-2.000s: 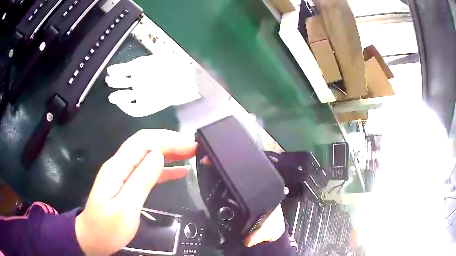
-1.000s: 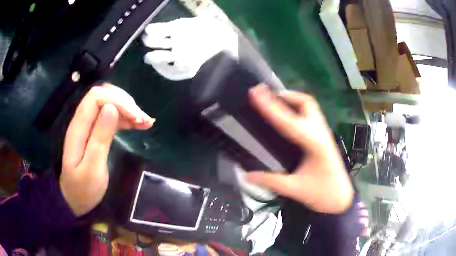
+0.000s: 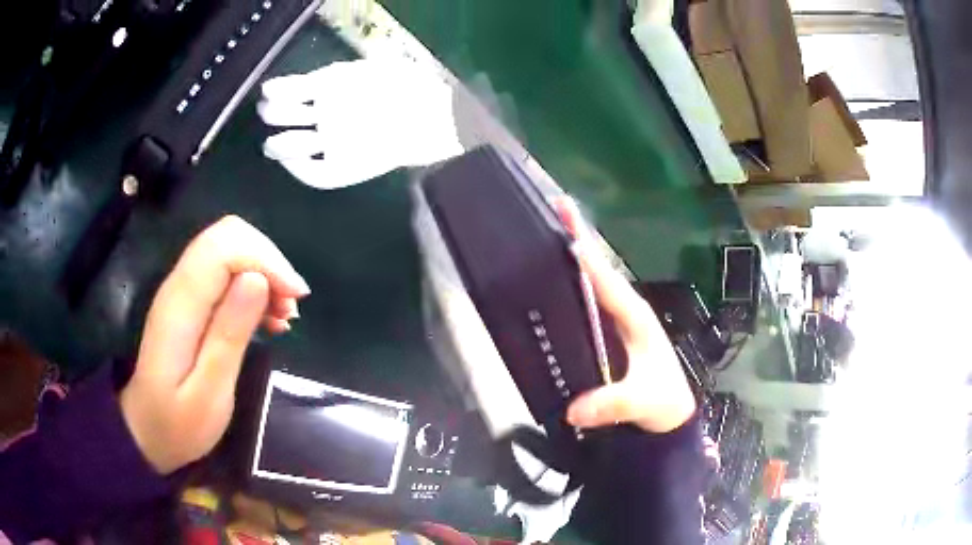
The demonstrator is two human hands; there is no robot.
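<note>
My right hand (image 3: pixel 640 362) grips a black video speaker (image 3: pixel 512 277) at its right side, above the bench. A row of white marks shows on the speaker's face, and a strap loop hangs near its lower end. My left hand (image 3: pixel 208 335) is at the left, apart from the speaker, its fingers curled with the tips close together; whether anything small is between them cannot be told. Another speaker with a screen (image 3: pixel 333 434) and round dial lies below, between my hands.
A white work glove (image 3: pixel 362 122) lies on the green mat beyond the held speaker. Black speakers (image 3: pixel 229 69) with white marks are at the upper left. A crumpled white cloth (image 3: pixel 541 513) is at the bottom. Cartons (image 3: pixel 735 80) stand upper right, more speakers (image 3: pixel 735 452) lower right.
The held speaker has turned, now showing its row of white marks. My right hand has moved from beneath it to its right side. My left hand has moved left, away from the speaker.
</note>
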